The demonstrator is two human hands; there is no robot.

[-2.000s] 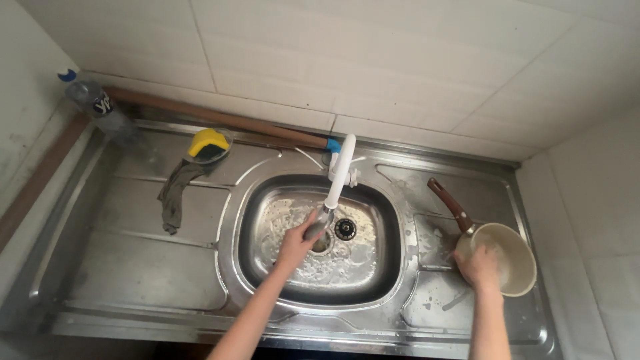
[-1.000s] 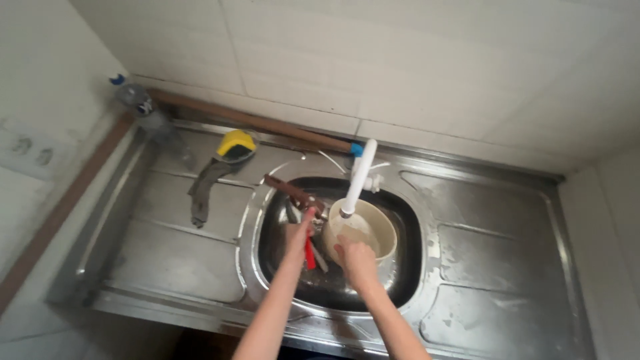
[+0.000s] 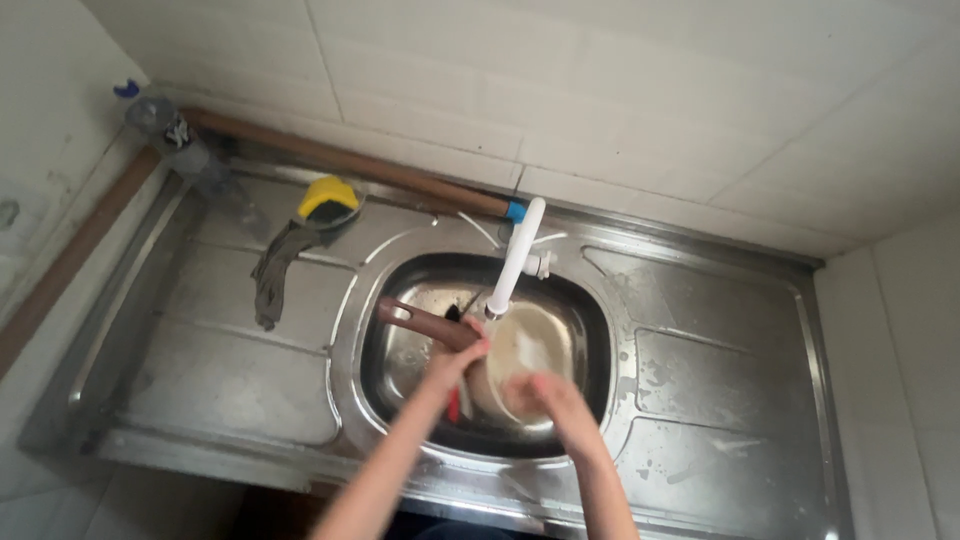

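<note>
A cream saucepan (image 3: 551, 341) tilts in the stainless steel sink (image 3: 375, 300), its inside facing up under the white faucet (image 3: 517, 259). My left hand (image 3: 459, 358) grips the base of its brown handle (image 3: 424, 321), which points to the upper left. My right hand (image 3: 541, 394), blurred, is at the pan's near rim; whether its fingers hold anything cannot be told. A red-handled utensil (image 3: 454, 405) and other partly hidden utensils lie in the sink below and left of the pan. Something whitish, perhaps water, shows inside the pan.
On the left drainboard are a yellow and dark green sponge (image 3: 328, 199) in a small dish and a crumpled grey cloth (image 3: 276, 274). A plastic bottle (image 3: 187, 154) stands in the back left corner. A brown pipe (image 3: 352, 161) runs along the wall. Drops wet the right drainboard (image 3: 712, 382).
Two seconds ago the saucepan was on the right drainboard with my right hand at it; now it is in the sink. My left hand has gone from the faucet's spout to the pan's handle.
</note>
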